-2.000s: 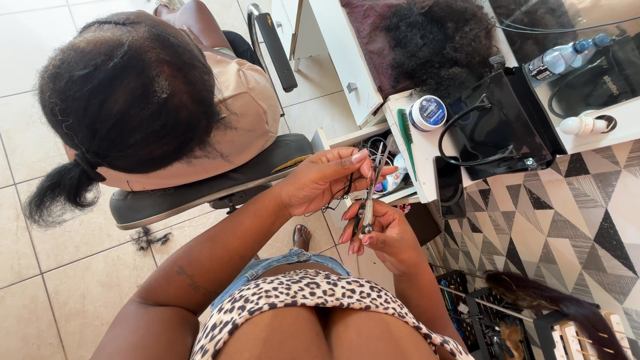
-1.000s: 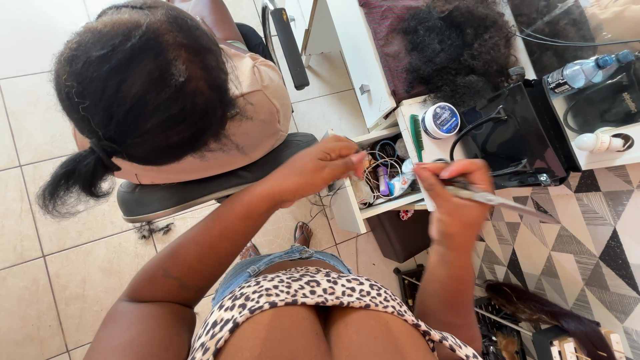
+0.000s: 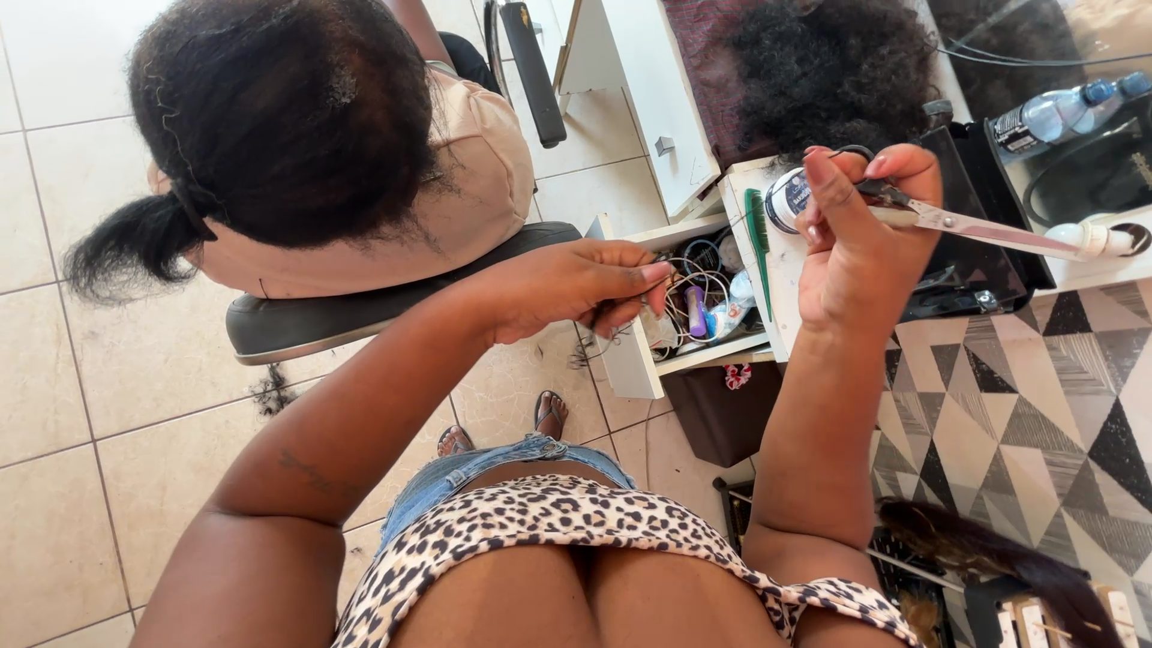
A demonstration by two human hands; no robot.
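Note:
My right hand is raised over the counter and grips a pair of metal scissors by the handles, blades pointing right. Thin dark strands hang from the pinched fingers of my left hand, beside an open drawer. Whether they are hair or thread I cannot tell. In the drawer lie cords, a purple item and other small things. A seated person's head with dark hair tied in a ponytail is at the upper left.
The salon chair's black backrest stands left of the drawer. On the counter are a green comb, a white jar, a curly dark hairpiece, a black bag and plastic bottles. Hair clippings lie on the tiled floor.
Two seconds ago both hands were close together at the scissors. My right hand has moved away to the right and up with the scissors, while my left hand stays near the drawer.

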